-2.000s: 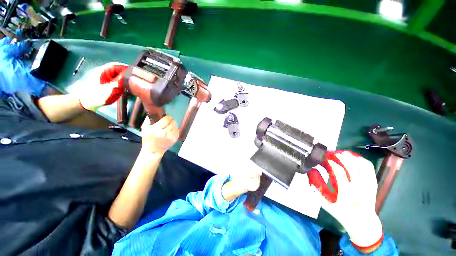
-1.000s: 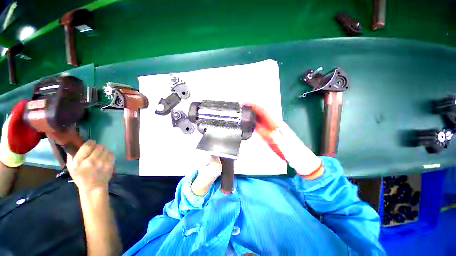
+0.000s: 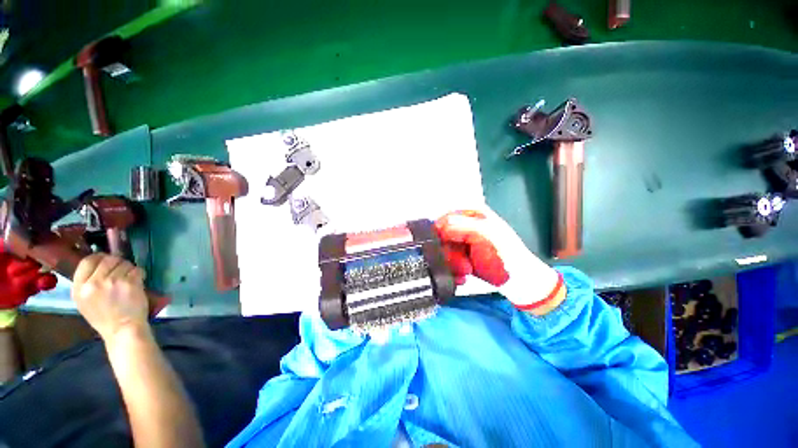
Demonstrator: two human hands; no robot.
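A brush roller point(image 3: 389, 293) with dark bristles and silver strips sits between two dark end parts of a handle unit point(image 3: 378, 238). The unit is held low over the near edge of the white work sheet point(image 3: 385, 157), roller side facing me. Its grip is hidden. My right hand point(image 3: 490, 254), in a white glove with red-orange fingers, holds the unit's right end part. My left hand is hidden behind the unit; only its blue sleeve shows. Dark side arms point(image 3: 284, 185) lie loose on the sheet's left part.
Part-built brown units lie left point(image 3: 223, 227) and right point(image 3: 567, 197) of the sheet. A bare metal barrel point(image 3: 144, 184) stands at left. Spare rollers point(image 3: 752, 208) are at far right. A blue parts bin point(image 3: 748, 350) is below right. Another person's hand point(image 3: 109, 293) holds a unit at left.
The unit has moved nearer my body and been turned over, so its metal plate and grip no longer show. My right hand stays at its right end. The other person's unit has moved left.
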